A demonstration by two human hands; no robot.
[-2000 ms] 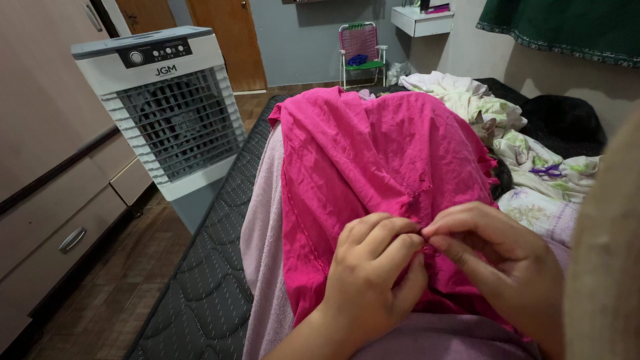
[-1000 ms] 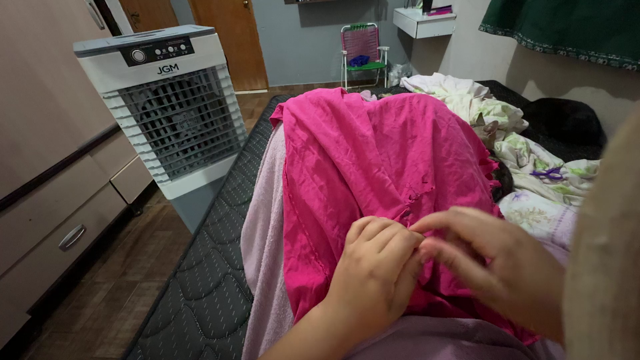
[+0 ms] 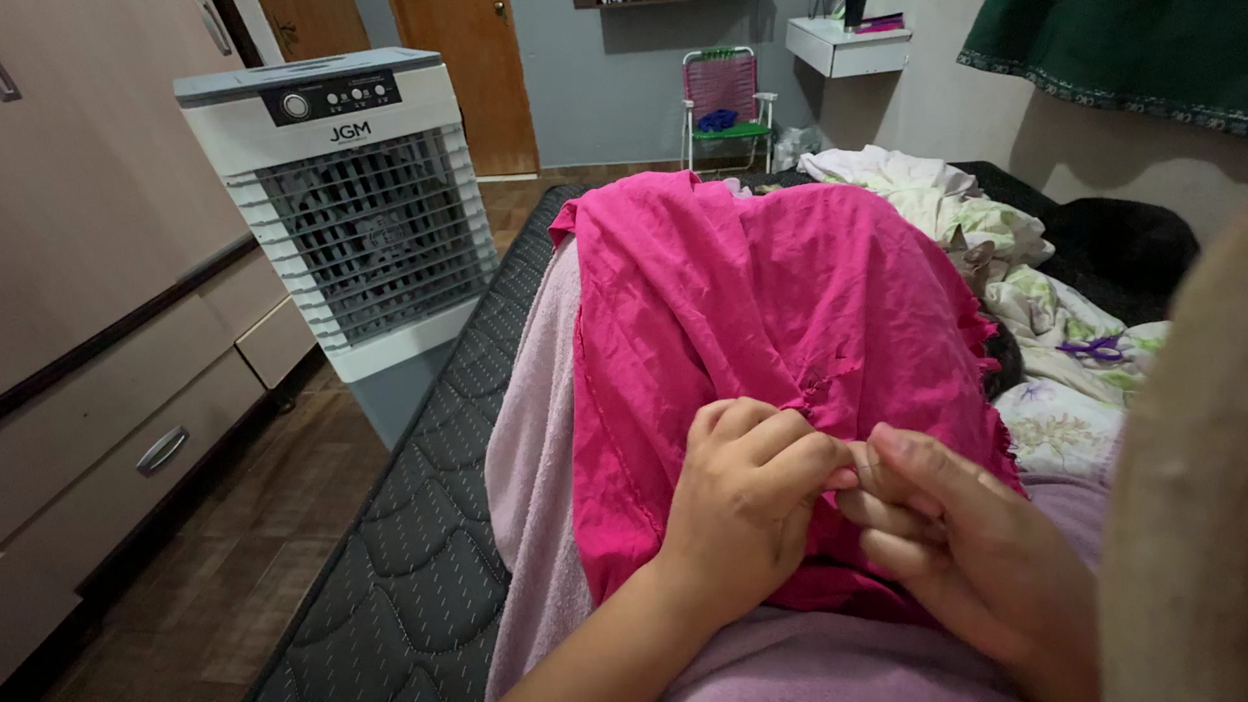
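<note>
Bright pink fabric is spread over my raised legs, on top of a pale pink towel-like blanket. A small gathered patch with dark thread marks shows on the fabric just above my hands. My left hand has its fingers curled, pinching a fold of the pink fabric at the fingertips. My right hand touches it there, thumb raised against the curled index finger. A thin line like a thread shows faintly by the right fingers; whether a needle is held is too small to tell.
I am on a dark quilted mattress. A JGM air cooler and a wardrobe stand left. On the right lie crumpled floral bedding, purple scissors, a cat and a black furry animal. A folding chair stands behind.
My right hand has turned, its thumb now up and its fingers curled beside the left fingertips. The left hand stays in about the same place. A cat's head now shows by the bedding.
</note>
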